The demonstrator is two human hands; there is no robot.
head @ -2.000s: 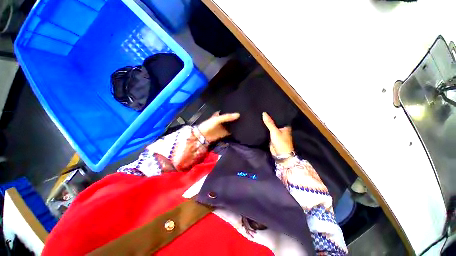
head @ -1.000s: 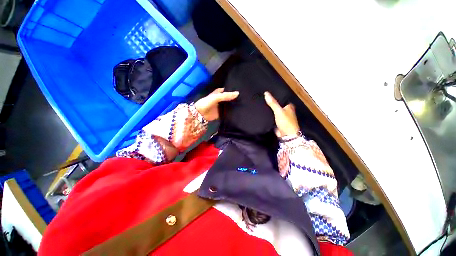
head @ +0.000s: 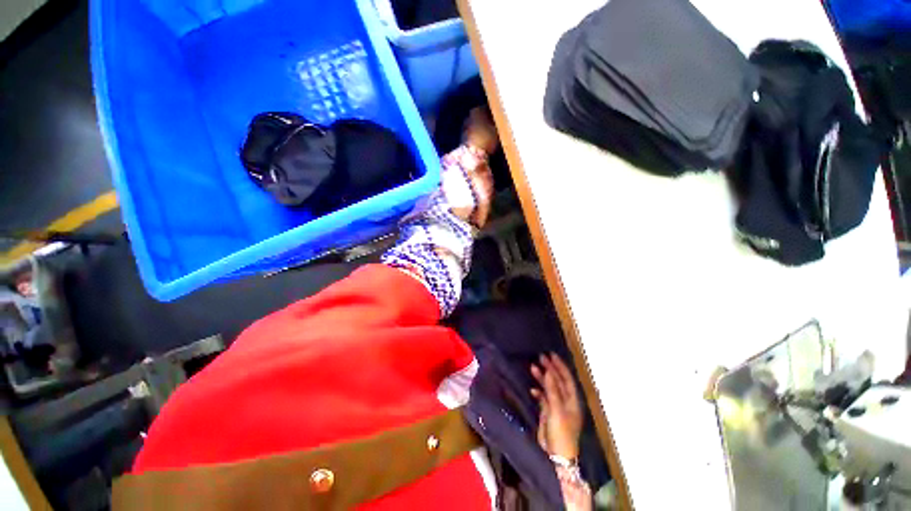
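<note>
My left hand (head: 481, 130) is stretched forward, small and partly hidden at the table's edge, beside dark material near a second blue crate (head: 432, 40). Whether it grips anything cannot be told. My right hand (head: 559, 404) lies low by the table edge, over dark cloth at my lap, fingers apart and holding nothing visible. Black fabric (head: 514, 334) lies in my lap; piece and apron cannot be told apart there. Black part-sewn pouches (head: 300, 165) lie in the large blue crate (head: 190, 250).
On the white table (head: 639, 269) are a stack of flat black panels (head: 654, 80) and black pouch parts with pale zip lines (head: 799, 150). The sewing machine's steel plate (head: 764, 439) is at lower right. The table's wooden edge (head: 539, 235) runs beside my lap.
My hands no longer hold the black piece between them. My left hand has moved forward; my right has dropped lower and opened. The view has shifted, showing the panel stack and pouch parts.
</note>
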